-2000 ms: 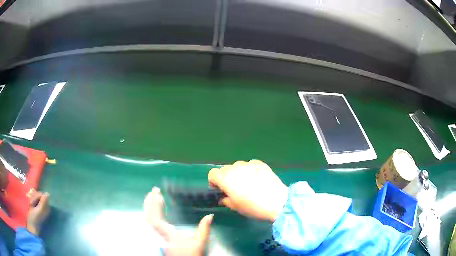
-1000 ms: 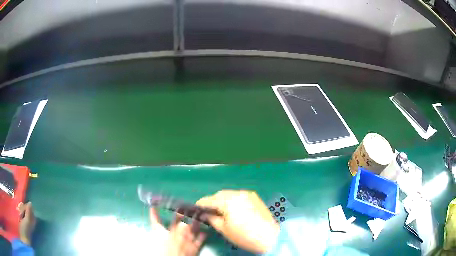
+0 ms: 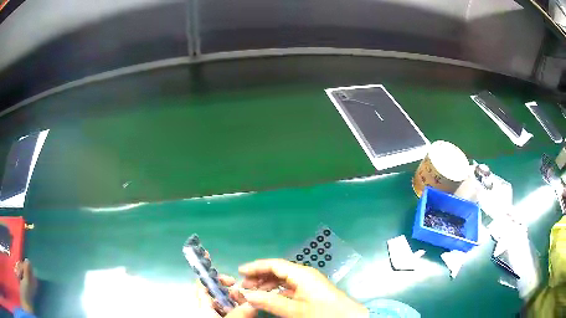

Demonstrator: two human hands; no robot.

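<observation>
A narrow dark sheet (image 3: 210, 274), apparently a ring sheet, stands tilted and nearly edge-on at the bottom centre. My left hand (image 3: 214, 300) holds it from below and is partly hidden by the sheet and my right hand. My right hand (image 3: 298, 290) is just right of it, with its fingertips at the sheet's lower part. Whether they pinch anything cannot be told. A clear part-used ring sheet (image 3: 325, 257) with several black rings lies on the green bench beyond my right hand.
A blue parts bin (image 3: 422, 235) holds small dark parts, with a tan tub (image 3: 428, 175) behind it. White papers (image 3: 402, 253) lie around it. Tablet back covers (image 3: 380, 123) lie on the belt. A neighbour's hand (image 3: 26, 282) touches a red tray (image 3: 12, 273) at left; a yellow sleeve (image 3: 555, 267) is at right.
My view has shifted right. The dark sheet has turned from slanting sideways to more upright. My right hand has moved off its earlier grip, uncovering more of the ring sheet on the bench.
</observation>
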